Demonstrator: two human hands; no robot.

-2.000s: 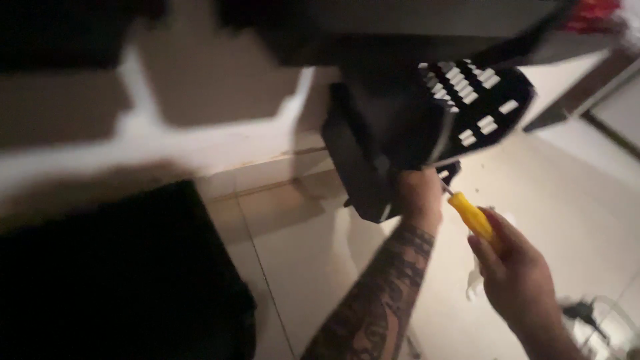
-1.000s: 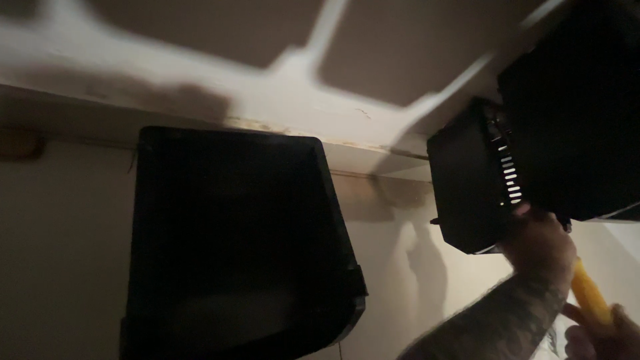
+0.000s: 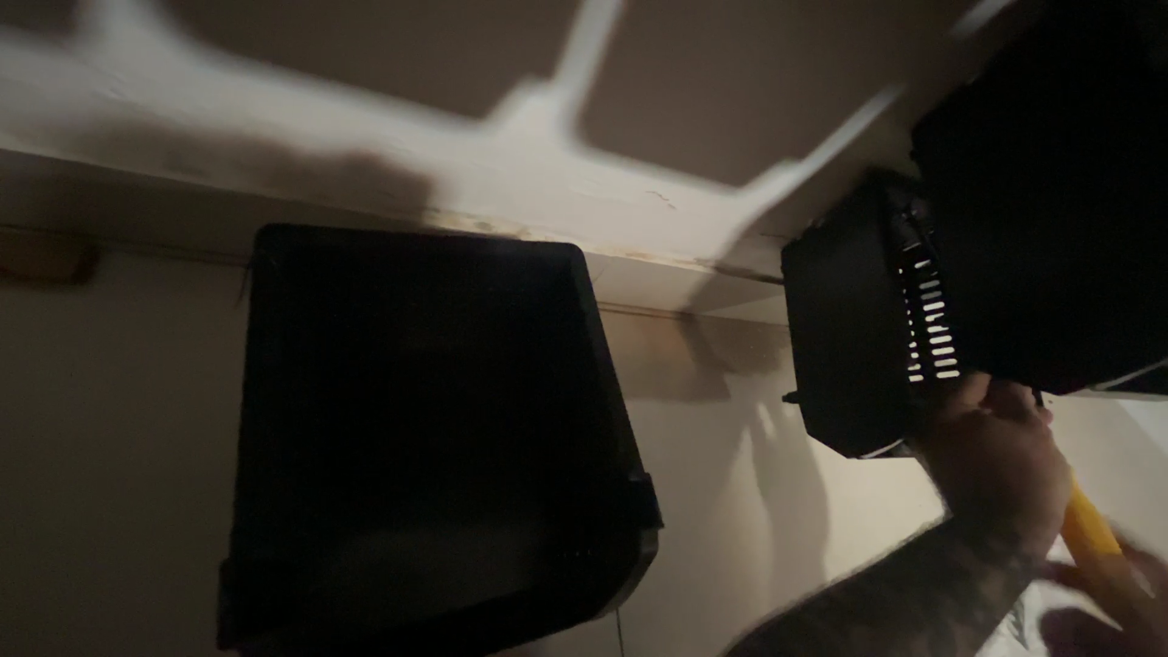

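Note:
My left hand (image 3: 999, 456) is at the lower edge of a black slotted housing (image 3: 849, 338), its fingers bent against the edge; whether it grips the edge or a small part there is hidden. Below and to the right, my right hand (image 3: 1109, 602), blurred and partly cut off by the frame, is closed around the yellow handle (image 3: 1095, 534) of a tool. The tool's tip is hidden behind my left hand. Light shows through rows of slots in the housing.
A large black open bin or tray (image 3: 429, 411) stands left of centre. A big dark panel (image 3: 1049, 210) overhangs at the upper right. Behind runs a pale wall (image 3: 657, 201) with stains and shadows, above a light tiled floor (image 3: 721, 511).
The view has swung left since two seconds ago, bringing the black bin fully into sight. My left hand stays at the housing's lower edge and my right hand keeps the yellow handle.

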